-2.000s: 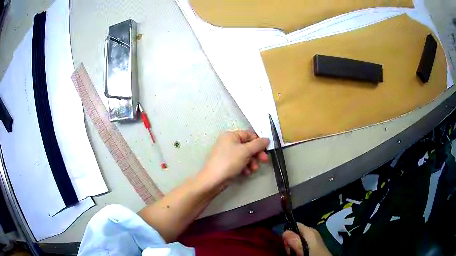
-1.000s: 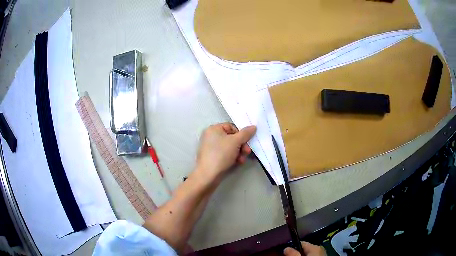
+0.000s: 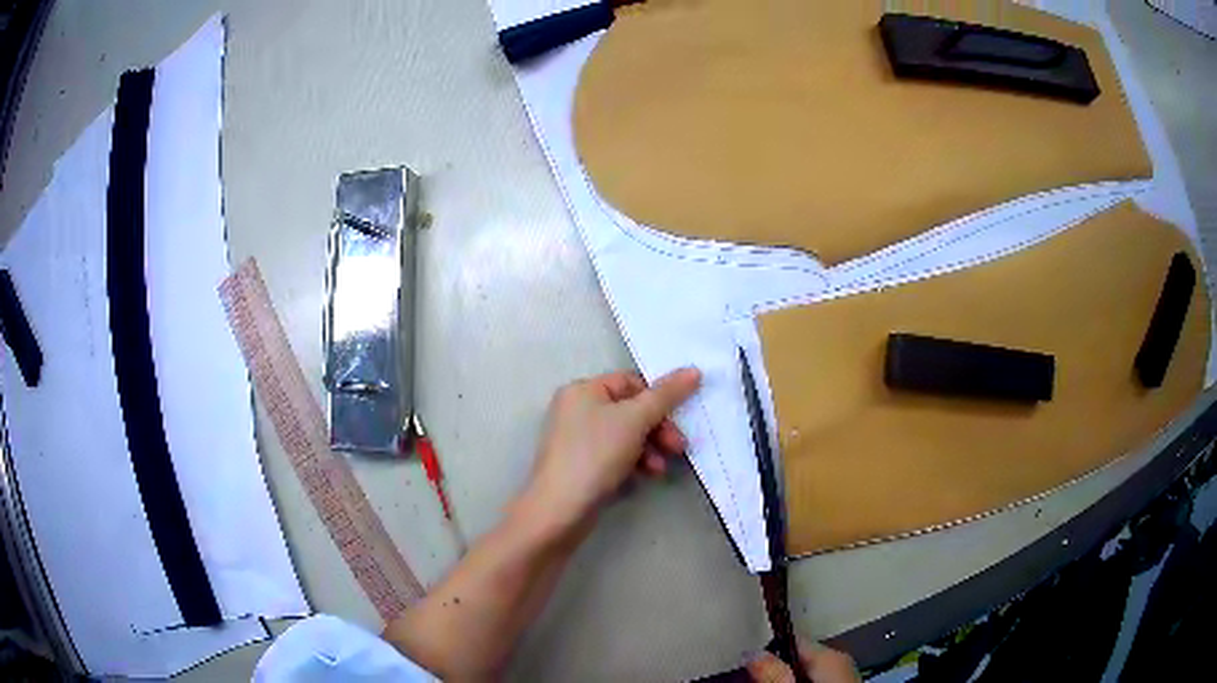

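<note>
My right hand (image 3: 805,663), cut off by the bottom edge, holds the long black shears (image 3: 765,460). Their blades lie along the left edge of the nearer tan card pattern (image 3: 854,467), in the white marker paper (image 3: 641,294). My left hand (image 3: 607,434) pinches the paper's edge between thumb and fingers, left of the blades. A thin dark layer shows under the paper edge there. Two black pattern weights (image 3: 970,368) (image 3: 1166,320) rest on the nearer card. A handled black weight (image 3: 989,59) rests on the farther card (image 3: 747,147).
A silver metal block (image 3: 370,307), a red pen (image 3: 434,478) and a clear ruler (image 3: 314,447) lie left on the table (image 3: 501,214). White cut pieces (image 3: 247,534) with a black band (image 3: 139,334) are far left. A dark bar (image 3: 557,31) lies at the top. Scraps show beyond the right table edge.
The view has shifted, showing more of the farther card. My left hand has moved from beside the blades to the paper edge further left. The shears' tip has moved farther up along the card.
</note>
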